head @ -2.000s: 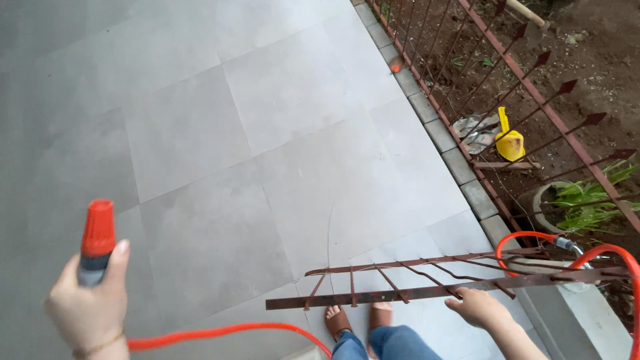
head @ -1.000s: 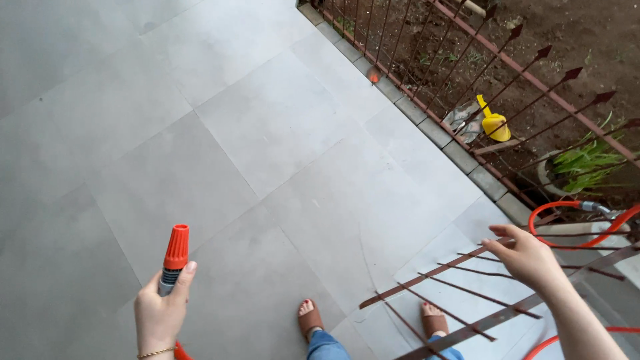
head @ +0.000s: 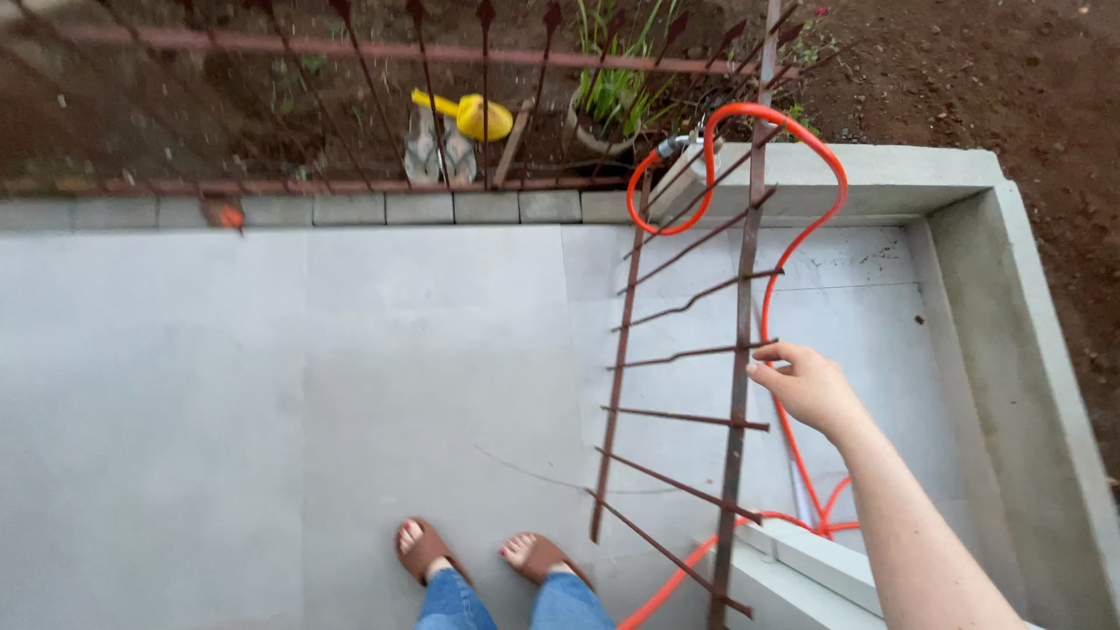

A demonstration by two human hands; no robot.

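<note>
My right hand (head: 805,385) is at the outer flat bar of a rusty metal gate (head: 739,385), its thumb and fingertips around a short bar end. The gate stands across the tiled floor with several thin cross bars, some of them bent. Behind it an orange hose (head: 779,254) loops over the low wall, runs down past my right hand and lies along the floor to the bottom edge. At the hose's upper end is a metal connector (head: 672,146). My left hand and the hose nozzle are out of view.
A rusty fence (head: 367,54) with spear tips runs along a row of grey pavers (head: 420,208). Beyond it lie a yellow scoop (head: 484,118), a pair of flip-flops (head: 440,149) and a potted plant (head: 604,114) on soil. A low concrete wall (head: 1006,262) bounds the right side.
The view has swung to the right. My left hand, holding the orange-tipped nozzle in both earlier frames, has left the view. My right hand remains at the gate.
</note>
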